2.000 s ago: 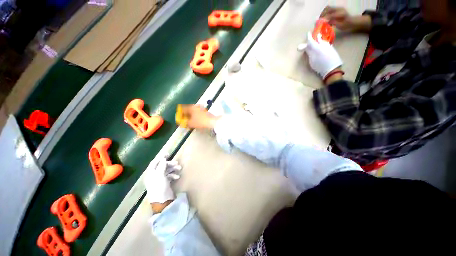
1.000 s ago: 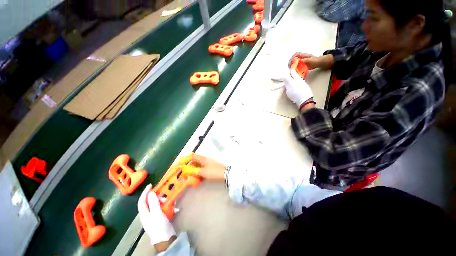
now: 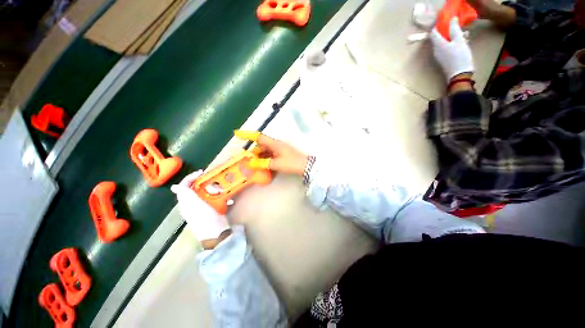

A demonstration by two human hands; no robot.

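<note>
An orange plastic shell (image 3: 234, 176) is held between my two hands above the bench edge beside the belt, its long opening showing. My left hand (image 3: 200, 208), in a white glove, grips its lower left end. My right hand (image 3: 272, 155), with yellow finger cots (image 3: 258, 163), holds its upper right end. One cotted finger points out over the belt rail. The fingers under the shell are hidden.
The green conveyor belt (image 3: 211, 83) carries several spaced orange shells, one nearest at its middle (image 3: 154, 159). Cardboard sheets (image 3: 128, 25) lie across it. A clear bottle (image 3: 315, 59) stands by the rail. At right, a person in plaid (image 3: 507, 147) holds another shell.
Since two seconds ago, both hands have taken hold of a shell. In the last second it has turned slightly, and the view has tilted down. Shells on the belt have shifted in view.
</note>
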